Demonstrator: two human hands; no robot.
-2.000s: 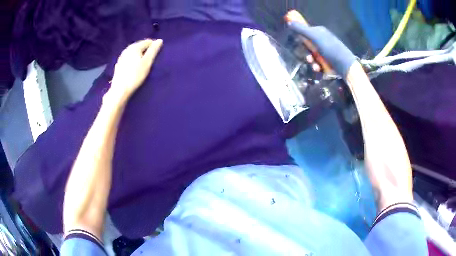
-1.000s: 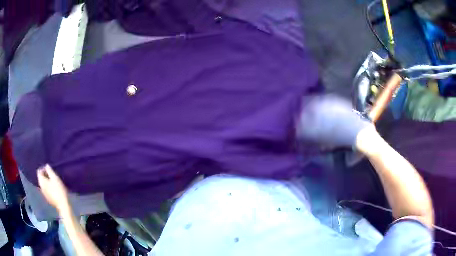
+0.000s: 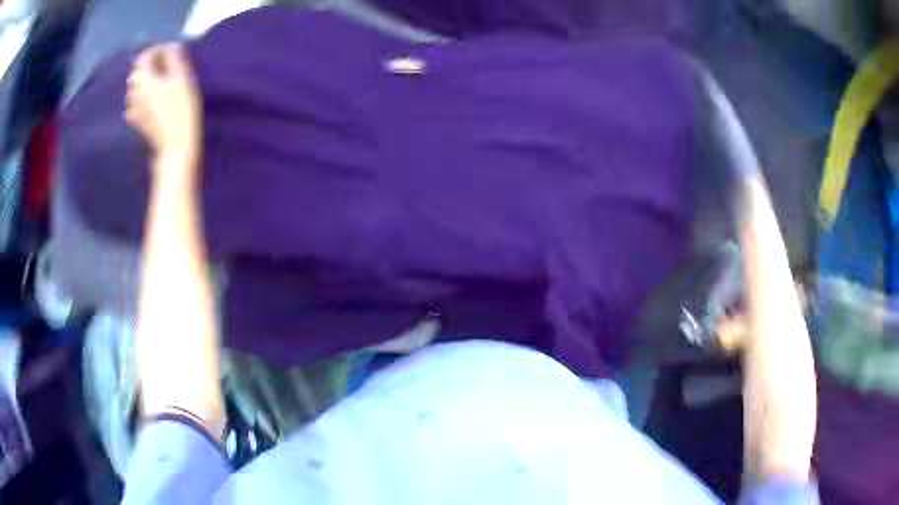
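Note:
The dark purple garment lies spread across the middle, with soft folds and its lower edge near my body. A small pale round button shows near its top edge, blurred. My bare left hand is closed on the cloth at the garment's left part. My right hand, in a grey glove, is at the garment's upper right edge; its fingers are blurred and partly hidden by the cloth. The steam iron stands at the right, partly behind my right forearm and away from both hands.
Grey table covering shows at the left. More purple cloth lies behind the garment. A bright yellow hose hangs at the upper right. Pale green cloth and dark purple cloth are at the lower right.
My right hand has let go of the iron, which now stands apart at the right, and moved to the garment's right edge. The garment has been shifted and spread. My left hand moved left, then up.

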